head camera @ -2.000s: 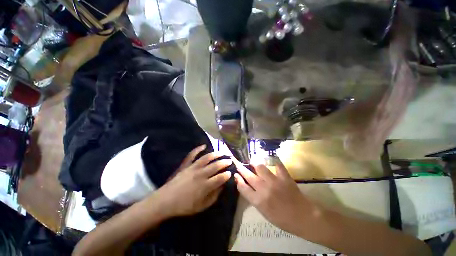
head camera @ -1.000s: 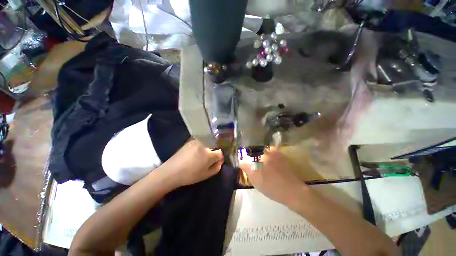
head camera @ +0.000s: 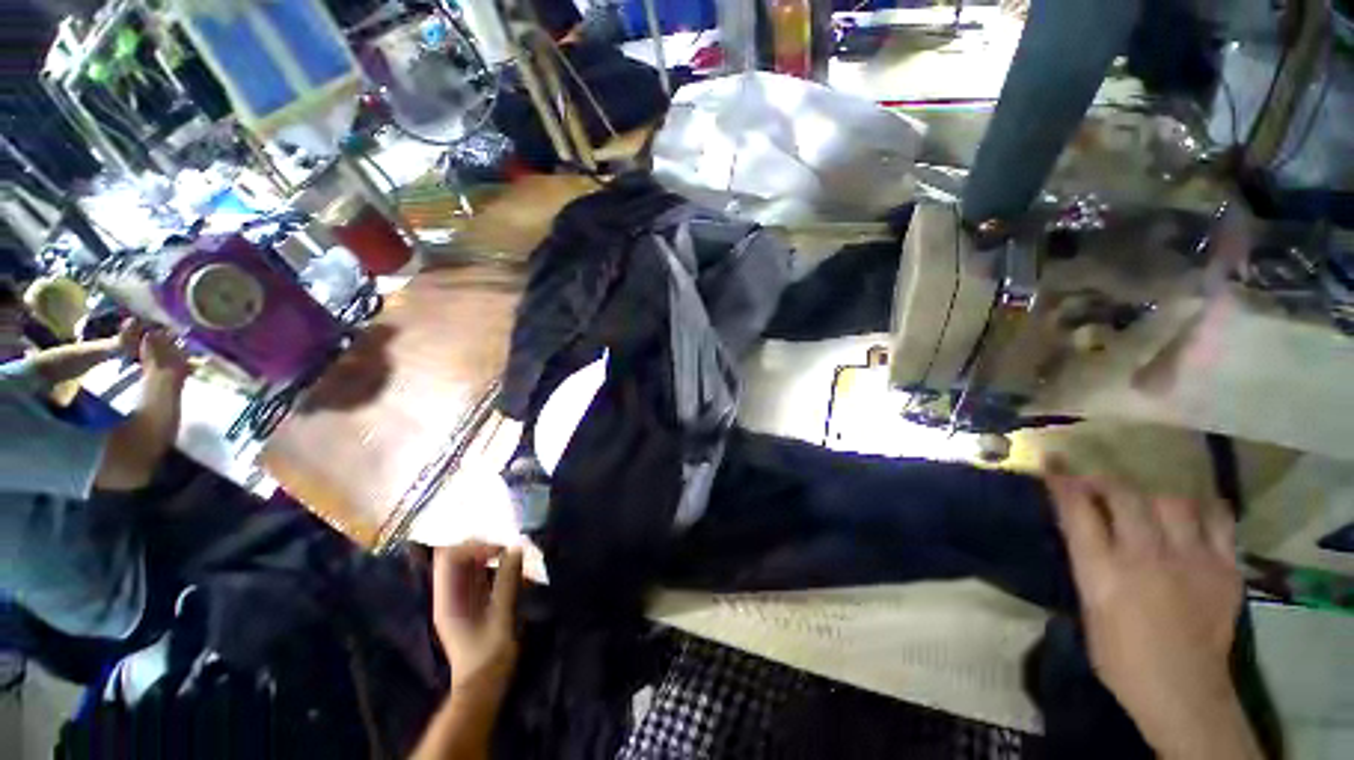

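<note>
The black garment [head camera: 624,490] with grey panels [head camera: 698,342] lies across the cream machine bed. A long black part of it runs right to my right hand [head camera: 1151,587]. That hand is palm down over the cloth, its fingertips by the bed; its grip is hidden. My left hand [head camera: 478,609] is beside the garment's lower left edge, fingers loosely curled and apart, with no cloth visible in it. The white rounded piece [head camera: 569,416] shows partly at the garment's left side. The needle area [head camera: 965,423] is brightly lit, with the cloth in front of it.
The cream machine head [head camera: 950,305] and dark green post [head camera: 1047,112] stand at the upper right. A brown tabletop [head camera: 423,356] lies left of the garment. A purple machine [head camera: 245,305] and another person's arm [head camera: 141,423] are at far left. White cloth [head camera: 787,141] is behind.
The view has swung left and back. My hands have left the needle and moved far apart. The garment has moved out in front of the machine, with its grey panels now exposed.
</note>
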